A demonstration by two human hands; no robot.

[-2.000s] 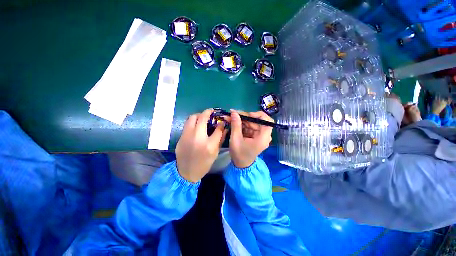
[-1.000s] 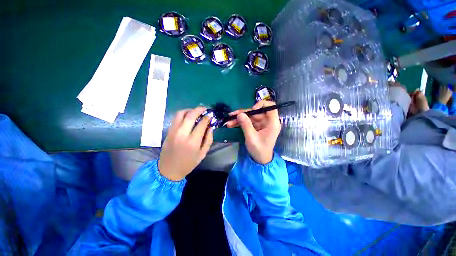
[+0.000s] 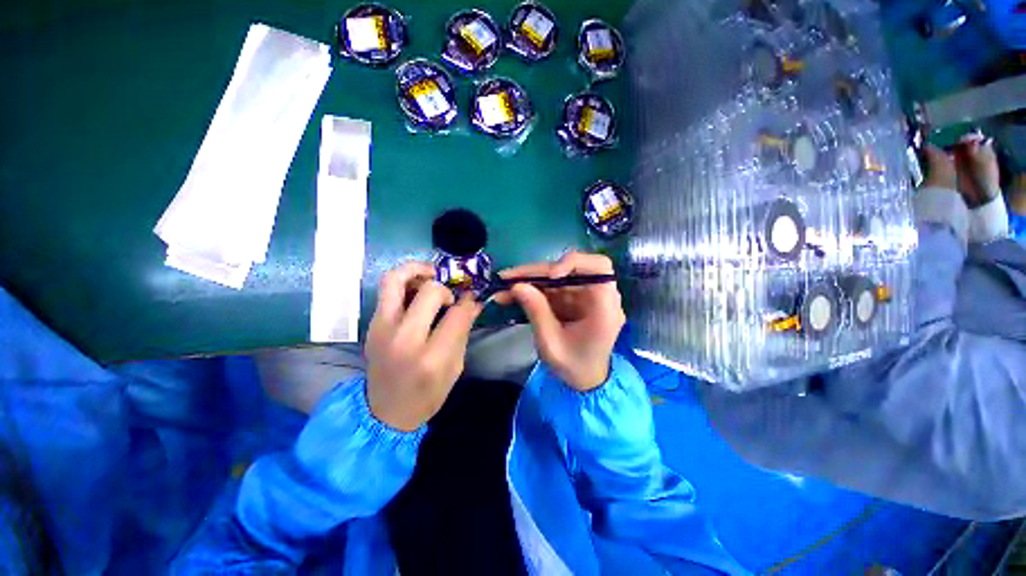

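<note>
My left hand (image 3: 416,343) holds a round watch housing (image 3: 460,270) at the bench's near edge, fingertips on its near side. A flat black round disc (image 3: 459,232) stands open at the housing's far side. My right hand (image 3: 572,321) holds black tweezers (image 3: 557,280) pointing left, their tip at the right edge of the housing. The fingers partly hide the housing, and what the tip touches cannot be told. Several open housings (image 3: 501,107) with white-yellow labelled parts inside lie on the bench ahead of my hands.
White paper strips (image 3: 245,158) lie at the left, with a single strip (image 3: 340,225) nearer my left hand. A tall stack of clear blister trays (image 3: 720,259) holding discs with orange tabs stands close right. A person's grey sleeve (image 3: 934,394) is beyond it.
The black disc, hidden by the fingers two seconds ago, now shows open beyond the housing. My right hand has shifted slightly, and the tweezers lie nearly level, tip at the housing.
</note>
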